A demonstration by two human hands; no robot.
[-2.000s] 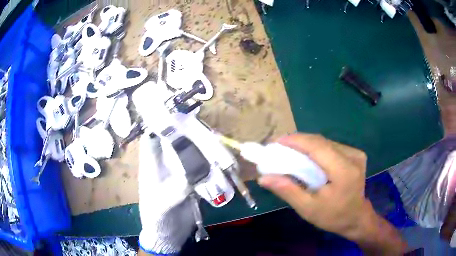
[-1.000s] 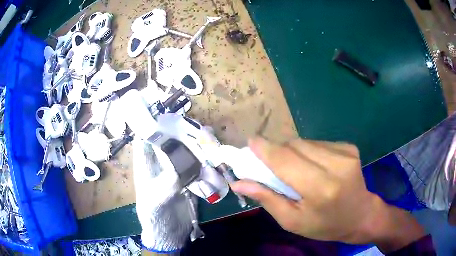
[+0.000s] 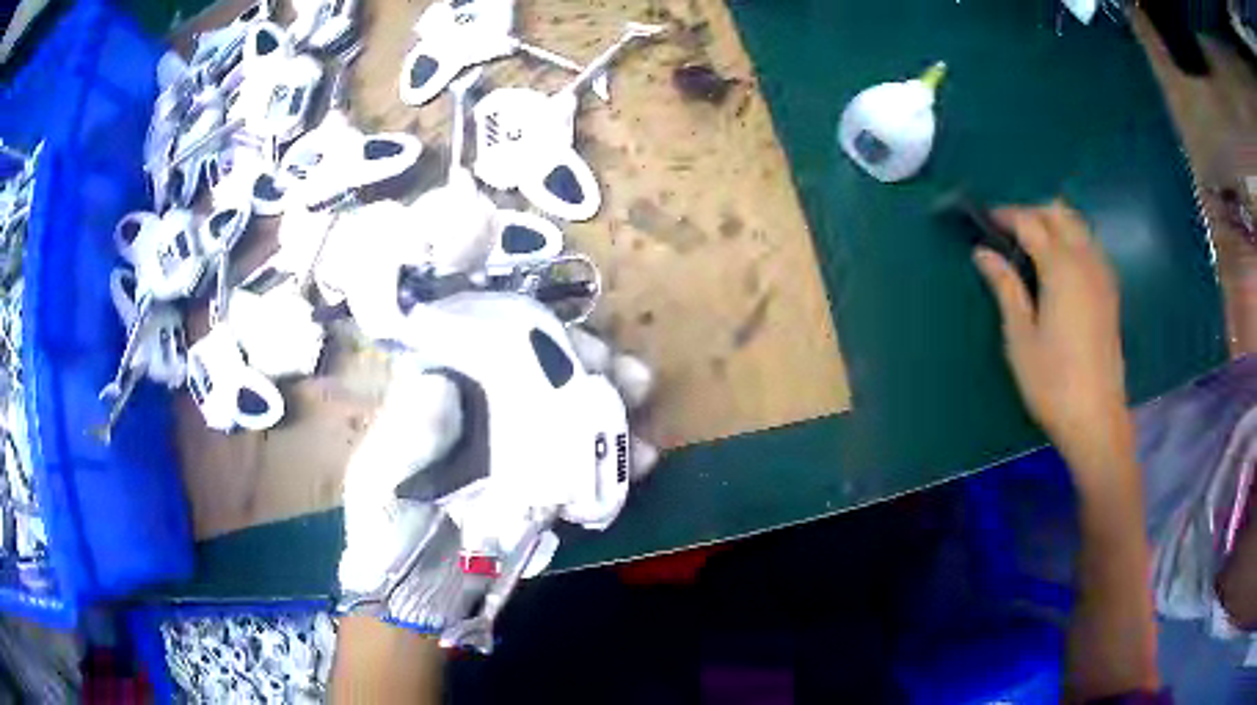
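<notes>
My gloved left hand (image 3: 403, 461) holds a white vehicle body (image 3: 531, 400) from its left side, over the near edge of the board. The body shows a dark inset, a red block near its lower end and a dark bar at its top. My bare right hand (image 3: 1068, 317) is at the dark pen-sized tool (image 3: 995, 237) on the green surface, its thumb and fingers around the near end. The white squeeze bottle (image 3: 886, 130) with a yellow-green tip stands or lies on the green surface, beyond my right hand.
White front-end pieces (image 3: 283, 103) are heaped on the stained tan board (image 3: 717, 289). A blue bin (image 3: 104, 344) is at the left. A lower bin of small parts (image 3: 248, 658) shows below the green bench edge. Part of another person's arm (image 3: 1241, 551) shows at the right edge.
My right hand has left the body, let go of the bottle on the green surface and reached the dark tool. The body has turned in my left hand, showing its side.
</notes>
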